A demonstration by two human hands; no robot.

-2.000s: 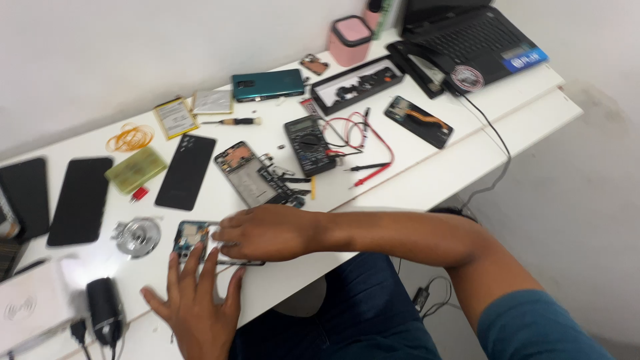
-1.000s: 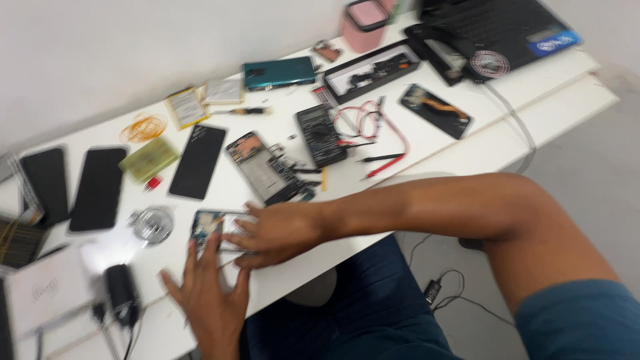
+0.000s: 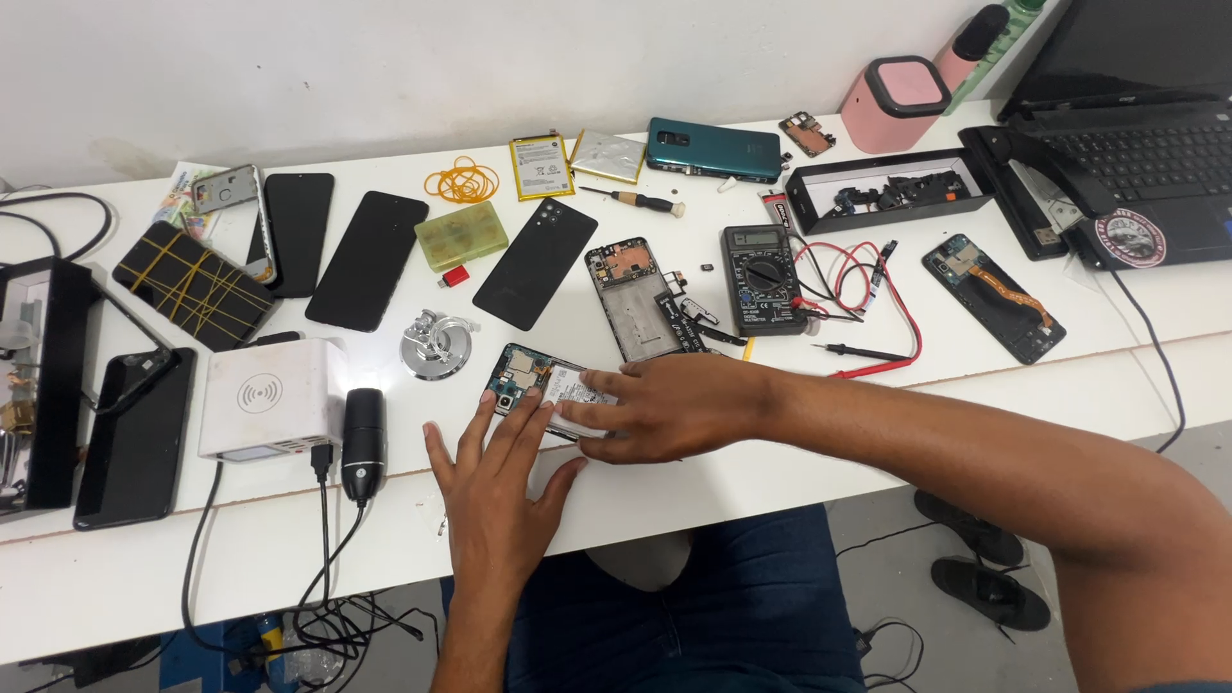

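Note:
An opened smartphone (image 3: 521, 371) lies on the white table, its green-blue circuit board and camera module exposed at the left end. A silver-white battery (image 3: 568, 385) sits in its body. My right hand (image 3: 674, 409) lies palm down over the battery, fingers spread on it and hiding the phone's right part. With fingertips on the phone's lower left edge and the battery's near side, my left hand (image 3: 500, 500) rests at the front, thumb apart. Neither hand is closed around anything. Just behind lies an open phone frame (image 3: 635, 327) with loose flex cables.
Behind stand a multimeter (image 3: 760, 279) with probes (image 3: 876, 353), a screwdriver (image 3: 630, 200), loose batteries (image 3: 542, 166) and a back cover (image 3: 535, 263). A metal disc stand (image 3: 435, 346), a white charging station (image 3: 269, 399) and a black handheld lamp (image 3: 364, 443) are at left. A laptop (image 3: 1136, 144) stands right.
Both hands stay on the opened phone. The fingers of my right hand now lie over the battery, farther right than two seconds ago. The view has shifted.

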